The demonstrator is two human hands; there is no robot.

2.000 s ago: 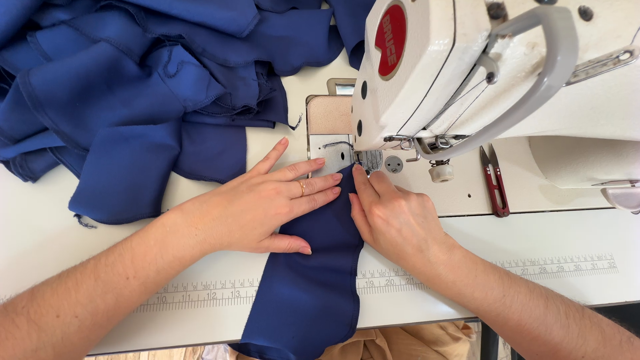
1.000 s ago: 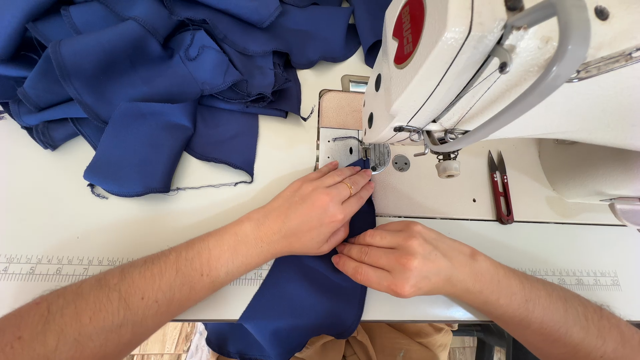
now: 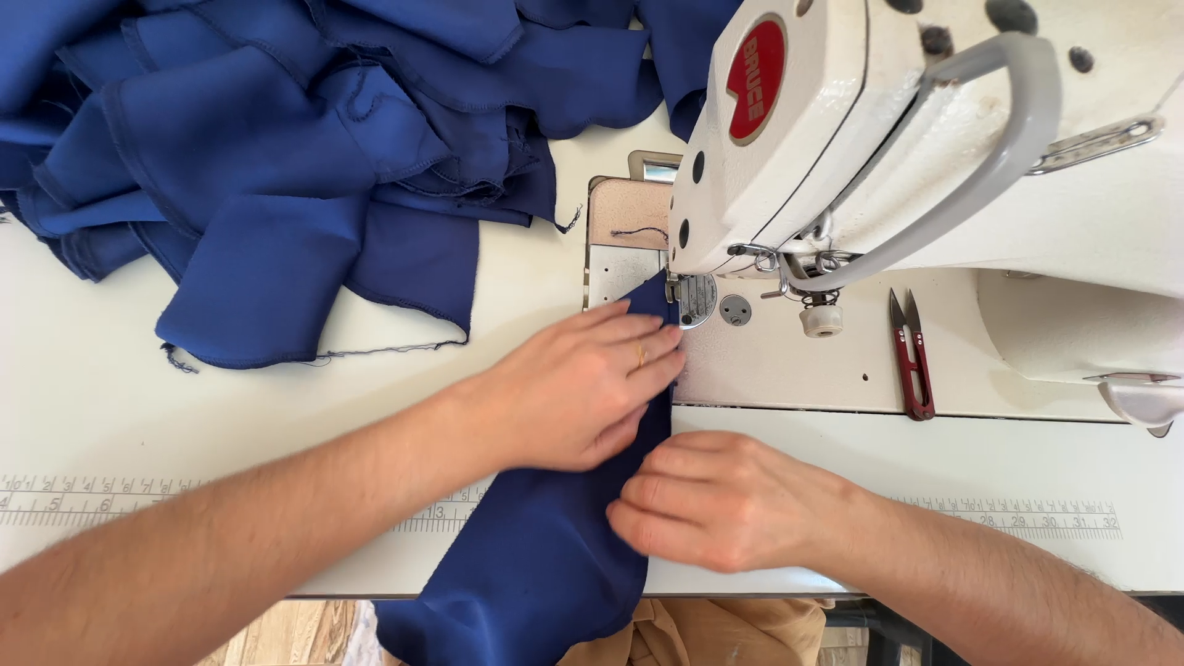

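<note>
A strip of navy blue fabric (image 3: 546, 527) runs from under the presser foot (image 3: 672, 289) of a white Bruce sewing machine (image 3: 795, 120) down over the table's front edge. My left hand (image 3: 601, 379) lies flat on the strip just below the foot, fingers spread toward the needle area. Lower down, my right hand (image 3: 726, 499) pinches the strip's right edge between thumb and curled fingers; the fingertips are partly hidden. The round needle plate (image 3: 698, 302) shows to the right of the foot.
A heap of blue fabric pieces (image 3: 240, 139) with loose thread ends covers the back left. Red-handled thread snips (image 3: 912, 356) lie on the machine bed at the right. A printed ruler scale (image 3: 1027, 520) runs along the table's front. Tan cloth (image 3: 721, 629) shows below the edge.
My right hand has moved from beside the presser foot down along the strip's right edge, toward the table's front. My left hand stays on the fabric, now with its fingers below the foot.
</note>
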